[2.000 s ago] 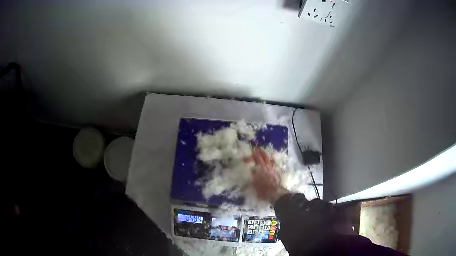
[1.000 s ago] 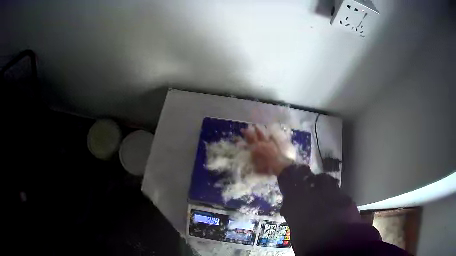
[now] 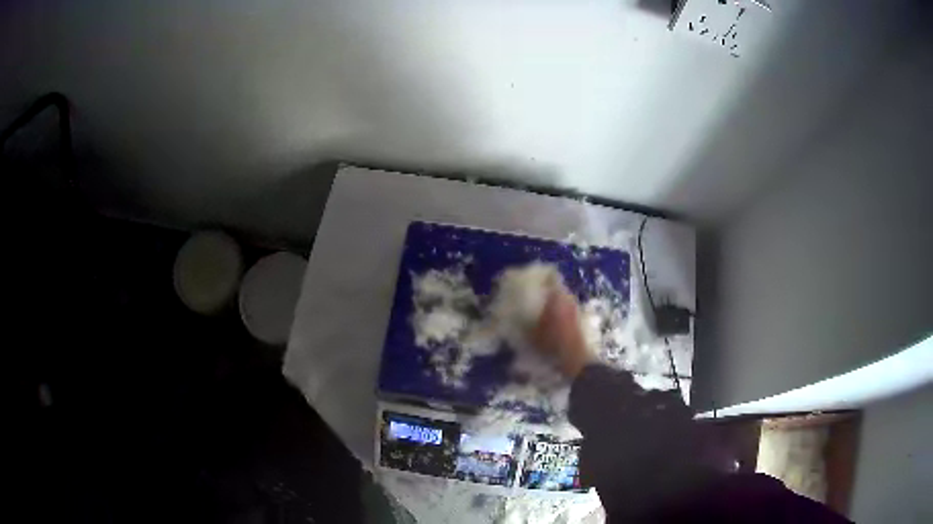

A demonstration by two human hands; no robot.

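White down filling (image 3: 443, 314) lies in loose clumps and flecks on the blue-purple pan (image 3: 404, 360) of a digital scale. Its front strip (image 3: 447, 446) has a lit display and a keypad partly covered by down. My right hand (image 3: 559, 325), blurred, comes in from the lower right in a dark sleeve. Its fingers are closed on a clump of down over the middle of the pan. My left hand is not in view.
The scale sits on a white-topped stand (image 3: 332, 307) against the wall. A black adapter (image 3: 670, 319) and cord lie right of the pan. Round white lids (image 3: 208, 271) show at left, a wall socket (image 3: 721, 23) above, and an open cardboard box (image 3: 841, 461) at lower right.
My right hand has gone from spread over the down to closed on a clump. More of the blue pan shows around the remaining clumps. The camera view has shifted a little.
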